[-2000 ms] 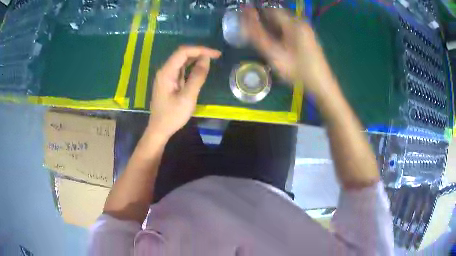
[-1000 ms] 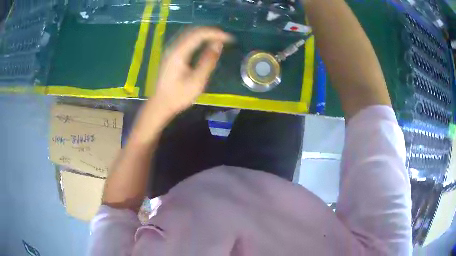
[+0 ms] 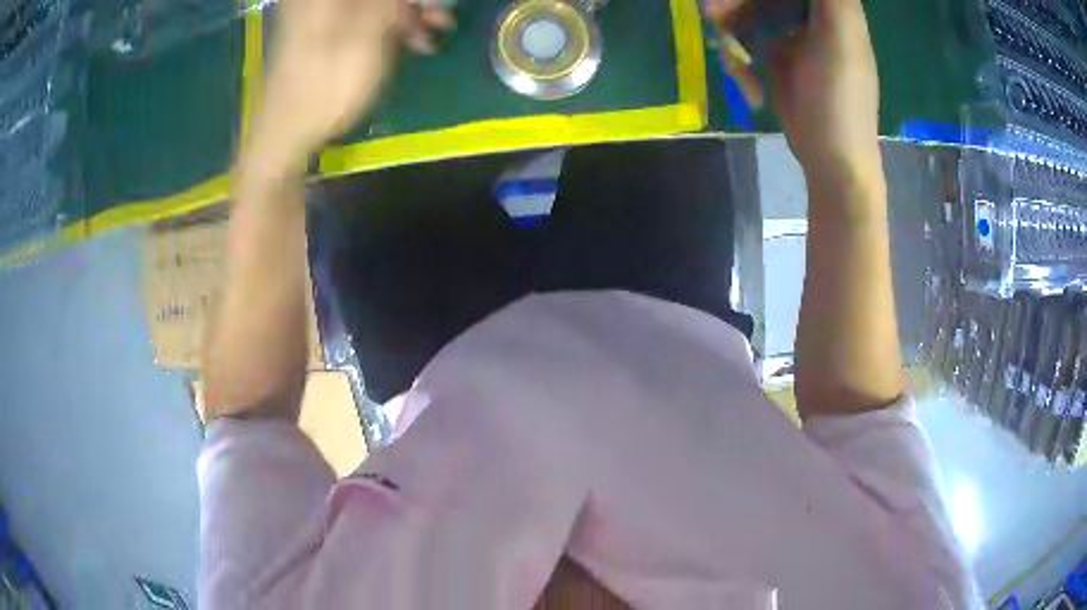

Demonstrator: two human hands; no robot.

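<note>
The round test fixture (image 3: 545,43), a silver disc with a brass-gold ring and pale centre, lies on the green mat near the top edge. My left hand (image 3: 340,60) is blurred at the upper left of it, partly cut off by the top edge; I cannot tell whether its fingers hold anything. My right hand (image 3: 811,72) is over the mat to the right of the fixture, also cut off by the top edge. Its fingers are curled beside a dark area, and whether they hold something cannot be told.
Yellow tape (image 3: 513,137) borders the fixture's zone, with blue tape (image 3: 942,131) at the right. Clear trays with dark parts (image 3: 1039,101) stand at the right, more stacked below (image 3: 1013,369). A cardboard box (image 3: 181,292) sits below at left.
The view has tipped down, so the fixture shows higher up. My right hand has come back into the picture at the right. My left hand has moved leftward, farther from the fixture.
</note>
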